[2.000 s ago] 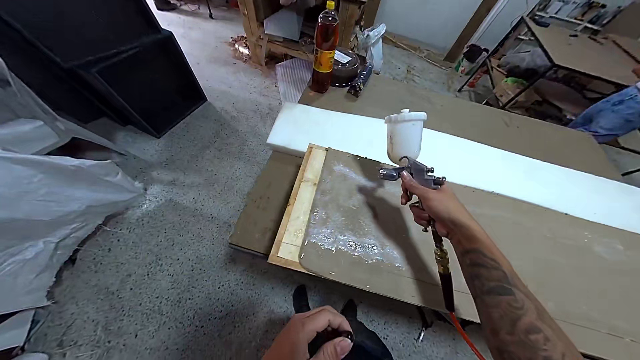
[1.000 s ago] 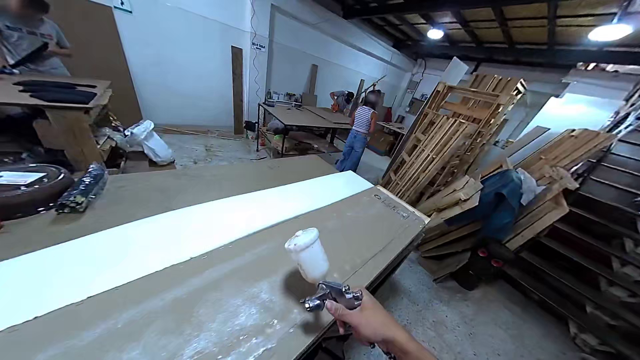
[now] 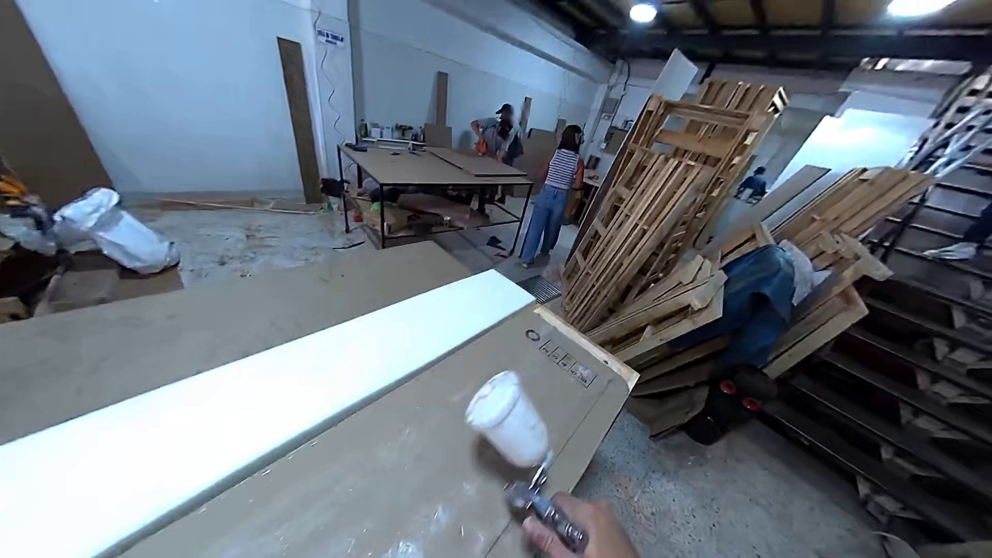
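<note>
My right hand, at the bottom edge right of centre, is closed around a metal spray gun with a white plastic cup on top. The gun is above a brown board that has whitish wet-looking patches and some printed marks near its far end. A long white foam-like slab lies along the board's left side. My left hand is out of view.
Wooden pallets and frames lean beyond the board's far end, with blue cloth over some timber. Two people stand around a dark-legged table at the back. A white sack lies at left. Shelves stand at right.
The view has swung far to the right, towards the board's far end. The spray gun, in my right hand throughout, is over that end now. My left hand, seen two seconds ago, has left the view.
</note>
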